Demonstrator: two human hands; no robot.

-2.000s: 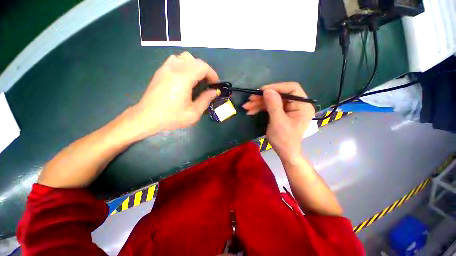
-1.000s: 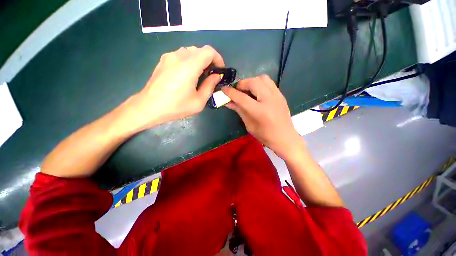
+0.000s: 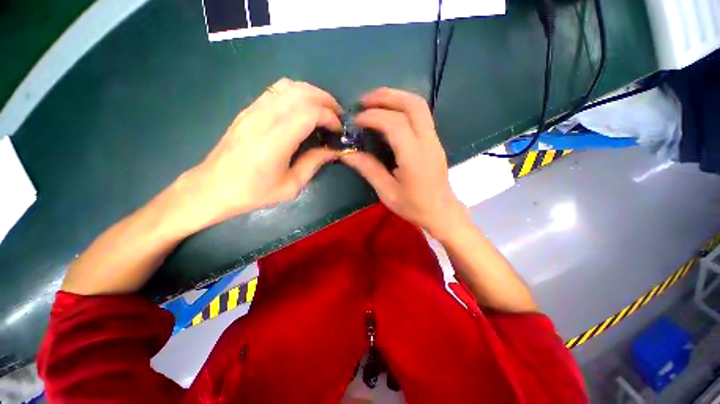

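A small dark glossy device housing [image 3: 350,140] is held between both hands over the green bench. It is mostly hidden by the fingers, so I cannot tell whether its halves are joined. My left hand [image 3: 272,142] grips its left side with thumb and fingers. My right hand [image 3: 409,154] is at its right side, with the thumb below and blurred fingers above. Thin dark tweezers [image 3: 440,55] lie on the bench beyond my right hand, across the edge of the white backing sheet.
The white backing sheet [image 3: 347,14] with black rectangles lies at the far edge of view. Black power cables [image 3: 546,87] hang over the bench edge at right. White paper [image 3: 14,188] is at far left. A person's dark clothing [image 3: 695,134] shows at right.
The tweezers went from my right hand onto the bench. My right hand moved left onto the housing. The white battery face is now out of sight, and the sheet sits higher in view.
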